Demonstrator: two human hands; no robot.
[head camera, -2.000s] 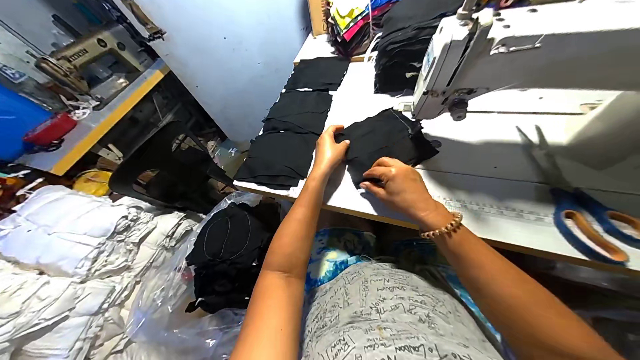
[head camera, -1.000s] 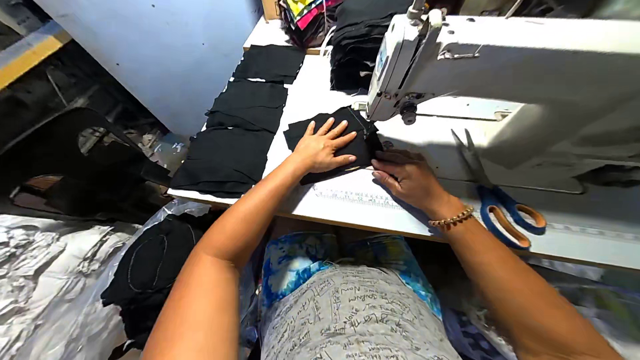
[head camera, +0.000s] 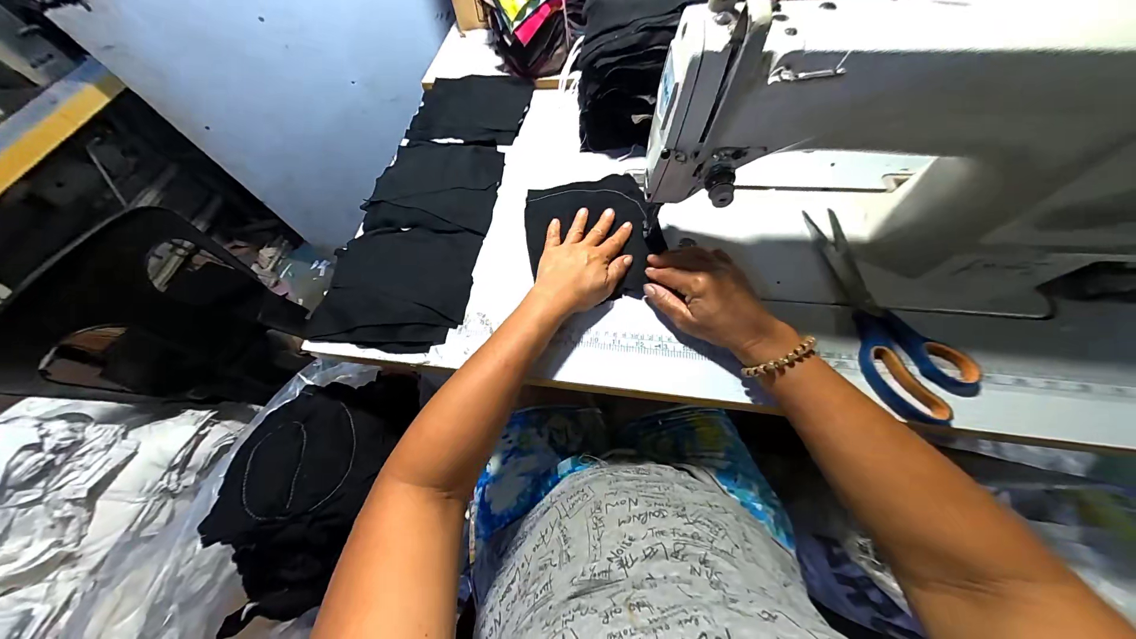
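Note:
A black fabric piece (head camera: 555, 209) with a light curved stitch line lies on the white table, its right edge at the needle area of a white sewing machine (head camera: 697, 115). My left hand (head camera: 584, 264) rests flat on this fabric with its fingers spread. At the fabric's lower right edge, my right hand (head camera: 706, 293) has thumb and fingers close together on the edge; the fingertips partly hide what they grip. Blue-and-orange handled scissors (head camera: 887, 342) lie with blades parted on the table, to the right of my right hand.
Stacks of black fabric (head camera: 399, 275) line the table's left side, and another black pile (head camera: 621, 80) stands behind the machine head. A printed ruler strip (head camera: 657, 344) runs along the front edge. Below left are a plastic bag of black pieces (head camera: 297, 461) and white cloth bundles (head camera: 62, 479).
The black piece has turned under my hands, and its stitched edge now faces the back. My left hand stays spread on it. The view has swung to the right since two seconds ago.

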